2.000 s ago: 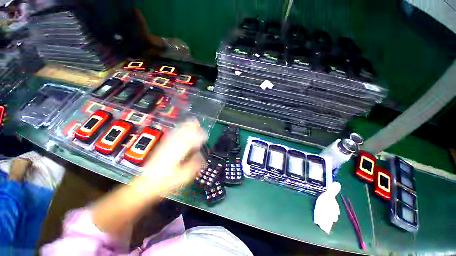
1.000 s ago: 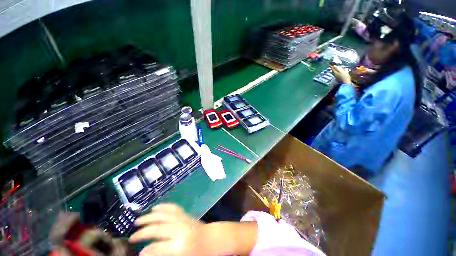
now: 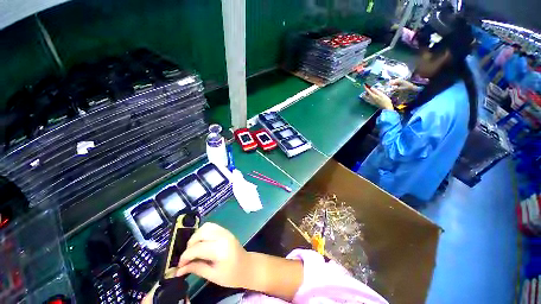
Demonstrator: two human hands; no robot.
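An open flip phone (image 3: 180, 244), dark inside with a pale gold edge, stands near the bottom centre-left. My right hand (image 3: 215, 255) has its fingers closed on the phone's side near the hinge. My left hand (image 3: 148, 297) is mostly cut off by the bottom edge; a little of it shows at the phone's dark lower part, which it grips. Open black handsets with white keypads (image 3: 137, 261) lie to the left. A window tray (image 3: 172, 202) holding several black-rimmed windows lies just behind the phone.
Stacked clear trays (image 3: 113, 127) stand rear left. A bottle (image 3: 217, 148), white wipe (image 3: 245, 191), magenta tweezers (image 3: 270, 181), two red phones (image 3: 245, 140) and a second window tray (image 3: 285, 134) lie rightward. An orange-handled tool (image 3: 318, 242) lies over the scrap box (image 3: 391, 237). A blue-clad worker (image 3: 415, 133) sits right.
My right hand has come from open above the bench to gripping the phone. The blurred red thing at lower left is gone, and an open phone is now held up. The view has shifted slightly.
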